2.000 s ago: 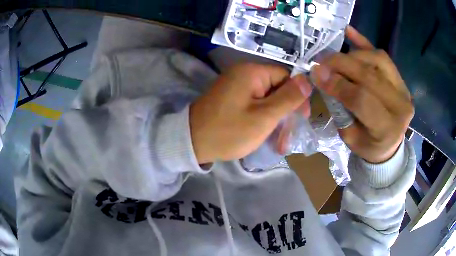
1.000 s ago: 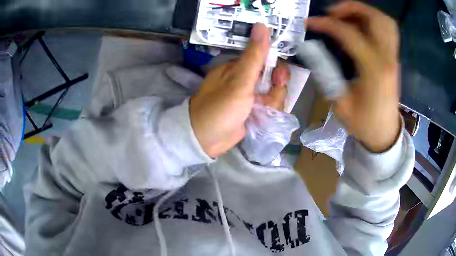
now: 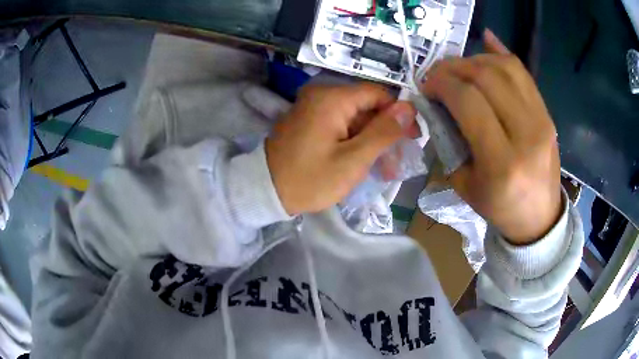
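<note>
The white socket housing shell (image 3: 357,68) lies open side up at the bench's front edge, cut off by the top of the picture. Inside it show a green circuit board (image 3: 392,14), a thin red wire and a dark block. White cord wires (image 3: 410,56) run over the shell down to its near edge. My left hand (image 3: 343,144) pinches the white cord end just below that edge, with the clear plastic bag (image 3: 368,203) hanging beneath it. My right hand (image 3: 497,133) is at the shell's near right corner, fingertips at the wires; a grey-white speckled wrap covers one finger. What its fingertips hold is hidden.
The dark green bench mat (image 3: 588,91) spans the top and right. A cardboard box (image 3: 445,252) with crinkled clear plastic (image 3: 459,217) is below right. A black metal stand (image 3: 91,91) is on the floor at left. Another person's grey clothing (image 3: 12,119) shows at the far left edge.
My right hand has come back from the right to the wires at the shell's edge. My left thumb has moved down off the shell. The shell appears further right and lower in view.
</note>
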